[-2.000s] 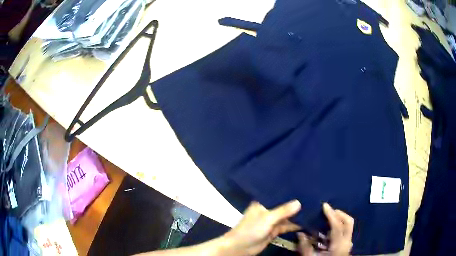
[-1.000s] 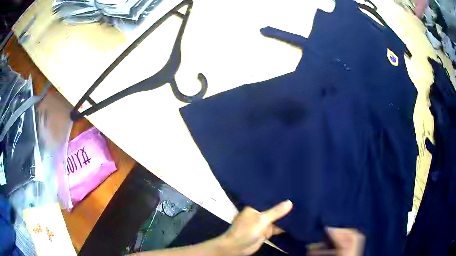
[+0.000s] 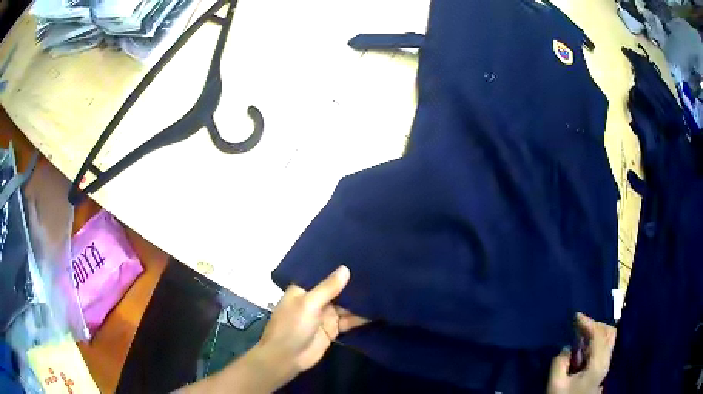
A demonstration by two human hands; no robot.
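Note:
A navy pinafore dress (image 3: 493, 200) lies on the pale table with its chest at the top and its hem towards me. A crest badge (image 3: 563, 52) shows on its chest and a narrow waist tab (image 3: 385, 41) sticks out at its left. My left hand (image 3: 312, 319) pinches the hem edge near the lower left corner, thumb on top. My right hand (image 3: 586, 355) is at the hem's lower right, fingers curled around a small dark object, which looks like thread snips (image 3: 578, 350), mostly hidden.
A black hanger (image 3: 204, 104) lies left of the dress. Bagged garments (image 3: 108, 19) are at the upper left. A pink packet (image 3: 104, 269) and clear plastic bags lie on the orange-brown surface at lower left. A second navy garment (image 3: 671, 208) lies along the right edge.
My left hand has moved left along the hem, and my right hand has moved right. The skirt's left corner is drawn down towards me. The white label at the lower right is now mostly hidden.

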